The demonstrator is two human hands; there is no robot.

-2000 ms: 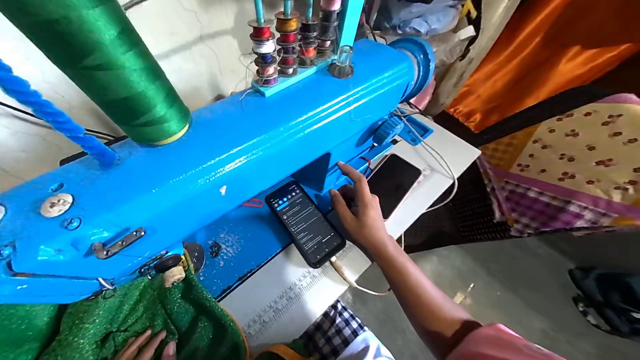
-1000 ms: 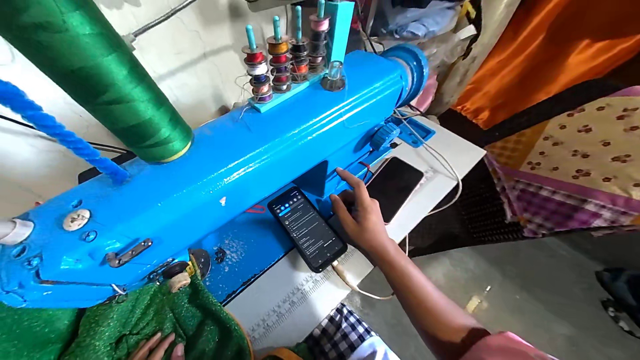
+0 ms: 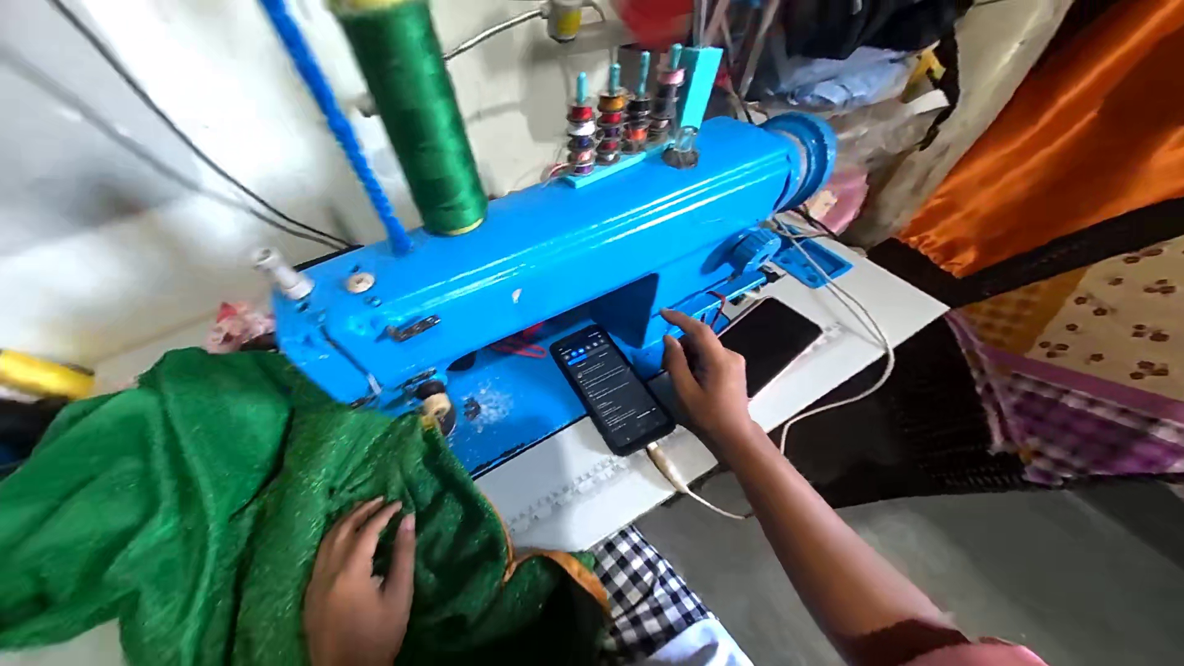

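My left hand (image 3: pixel 361 578) rests with spread fingers on green fabric (image 3: pixel 194 499) that is bunched at the needle end of a blue sewing machine (image 3: pixel 555 240). Beside the machine's pillar is my right hand (image 3: pixel 708 375), fingers apart and holding nothing, the index finger extended near the blue body. Just left of it lies a lit smartphone (image 3: pixel 612 388) with a cable (image 3: pixel 675 476) plugged into its lower end, partly on the machine bed. A second, dark-screened phone (image 3: pixel 772 342) lies to the right of that hand. A green thread cone (image 3: pixel 421 129) stands on the machine.
Bobbins (image 3: pixel 609 129) are stacked on a rack on top of the machine, near the handwheel (image 3: pixel 809 162). A loose white cord (image 3: pixel 879 342) loops over the right edge of the white table (image 3: pixel 555 499). Orange cloth (image 3: pixel 1064 139) and patterned cloth (image 3: pixel 1110 333) hang at the right.
The view has shifted left, bringing more of the green fabric and my left hand into sight. My right hand stays in nearly the same place beside the phones.
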